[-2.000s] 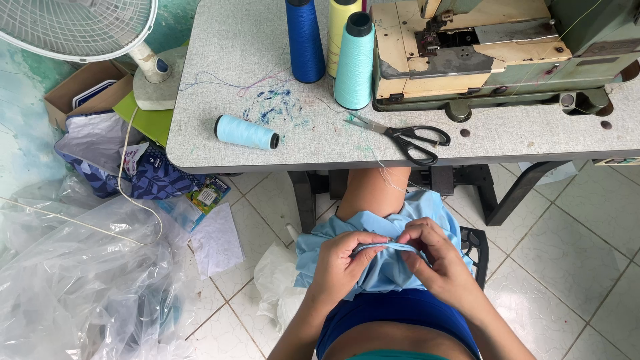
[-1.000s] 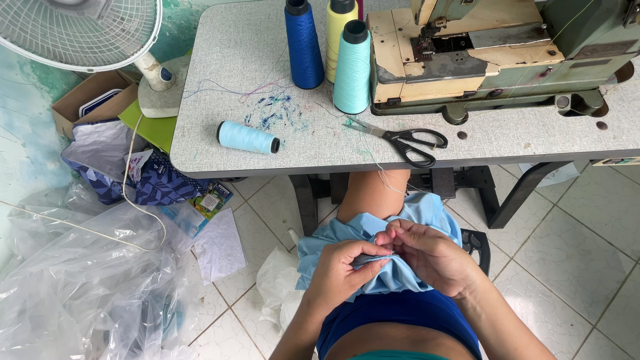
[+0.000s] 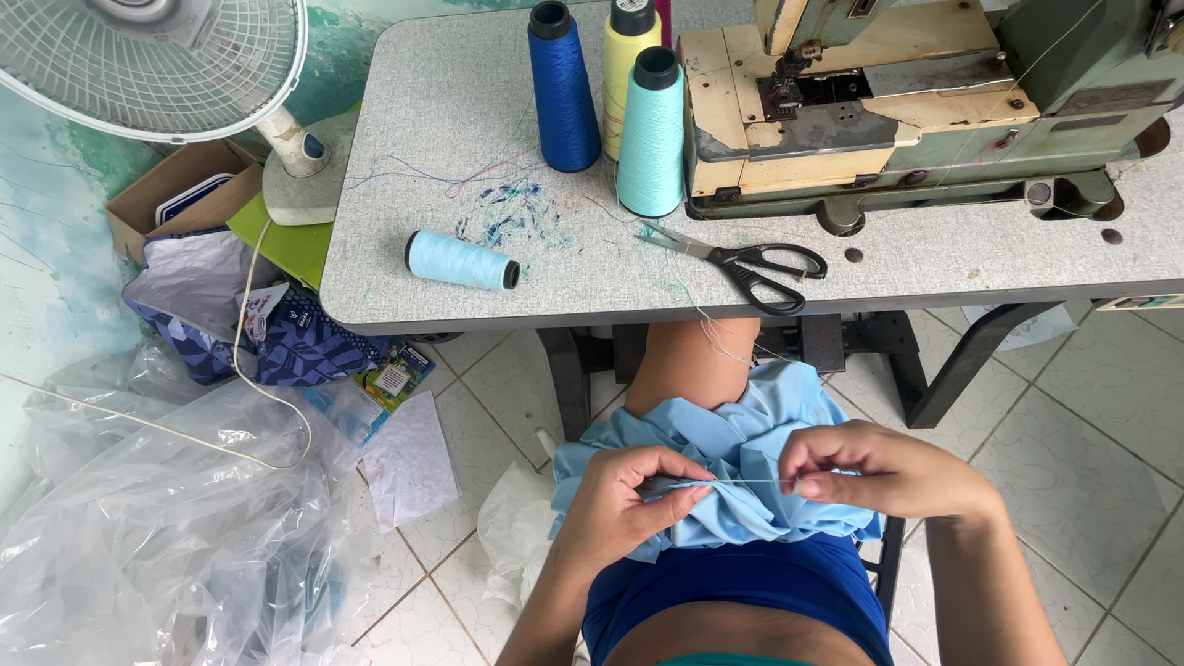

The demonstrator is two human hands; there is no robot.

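Light blue fabric [image 3: 731,444] lies gathered across my lap, below the table edge. My left hand [image 3: 638,495] pinches a fold of it between thumb and forefinger. To the right, my right hand [image 3: 860,472] has thumb and forefinger closed on a thin pale thread [image 3: 751,480], which runs taut between the two hands. Black-handled scissors [image 3: 740,264] lie on the table near its front edge, blades slightly apart. Loose thread hangs from the table edge toward the fabric. A light blue thread cone [image 3: 462,261] lies on its side further left.
Blue [image 3: 564,92], yellow [image 3: 629,74] and aqua [image 3: 651,139] thread cones stand beside an industrial sewing machine [image 3: 860,120]. Thread scraps litter the grey tabletop [image 3: 425,92]. A fan [image 3: 157,55], a cardboard box [image 3: 190,199], a patterned bag [image 3: 305,333] and clear plastic [image 3: 185,518] are at left.
My hands were close together on the fabric; my right hand has moved away to the right, and a stretched thread now shows between them.
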